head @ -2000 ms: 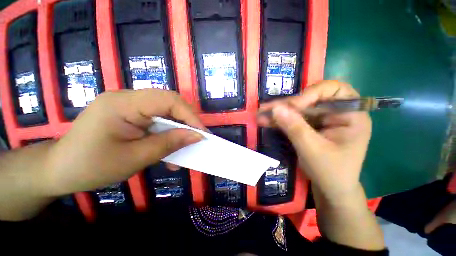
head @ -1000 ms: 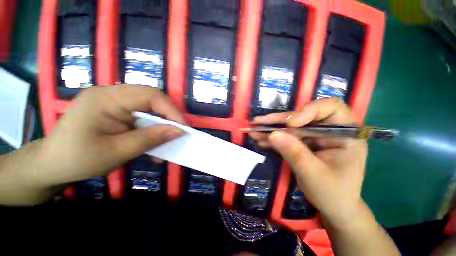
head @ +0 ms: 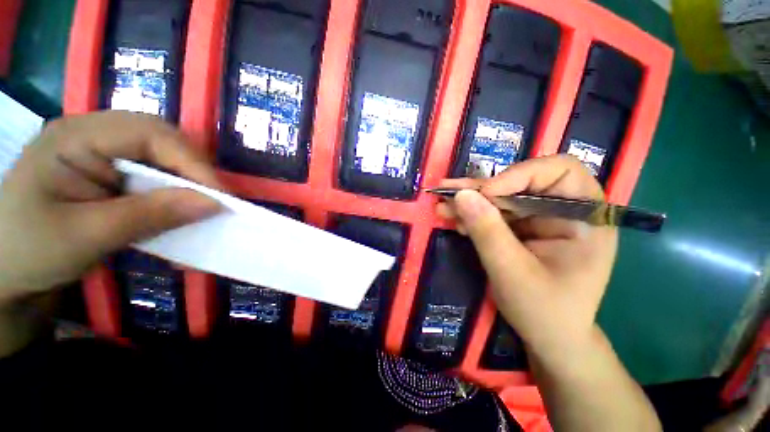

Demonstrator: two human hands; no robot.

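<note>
My left hand (head: 101, 202) pinches a white sheet (head: 270, 249) between thumb and fingers, folded or curved along its upper edge, with no print visible. The sheet is held above the red-orange tray (head: 325, 190). My right hand (head: 540, 245) holds dark slim tweezers (head: 557, 207) with a tan band, their tip pointing left over the tray's middle bar. The tip is close to the lower end of a black phone body (head: 393, 110) in the upper row. I cannot tell if a sticker is on the tip. Several phone bodies with silver and blue patches lie in two rows of slots.
A green bench top (head: 675, 295) lies right of the tray. White paper (head: 15, 126) is at the left edge, partly behind my left hand. A yellow and white object (head: 726, 38) is at the upper right. Part of another person's hand (head: 751, 413) shows at the lower right edge.
My left hand and the sheet have moved left, away from my right hand. The tweezers are still held, their tip slightly higher and further right. The tray's position in view has shifted.
</note>
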